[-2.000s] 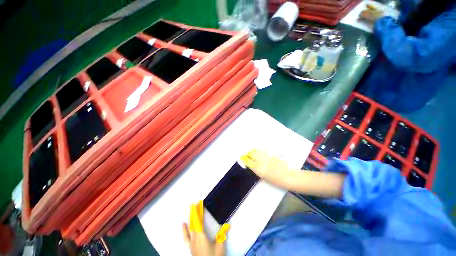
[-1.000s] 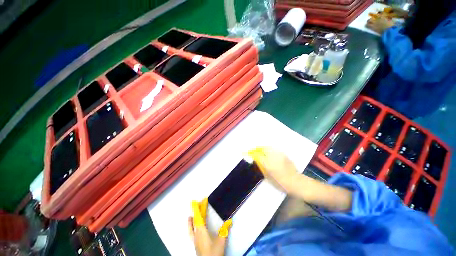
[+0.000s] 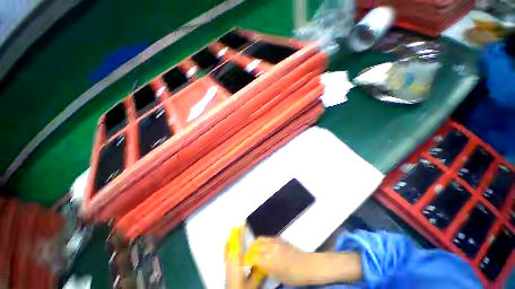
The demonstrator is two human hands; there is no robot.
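A flat black phone unit [image 3: 281,207] lies slantwise on a white sheet [image 3: 333,161]. My left hand [image 3: 236,261], with yellow finger cots, is at the phone's lower-left end and is cut off by the bottom edge. My right hand [image 3: 274,261], also with yellow cots, is beside it, its fingertips close to those of my left hand. A pale strip shows faintly between the fingers. Blur and overlap hide whether either hand grips anything.
A thick stack of red-orange trays [image 3: 248,113] stands behind the sheet, its top one holding black phones. Another phone tray [image 3: 452,197] is at lower right. A metal dish [image 3: 395,82], a white roll [image 3: 372,28] and a neighbour's blue sleeve [image 3: 500,107] are beyond.
My right hand has left the phone's upper-right end and moved down-left beside my left hand. The phone still lies on the sheet. The view has shifted, so the trays appear farther right.
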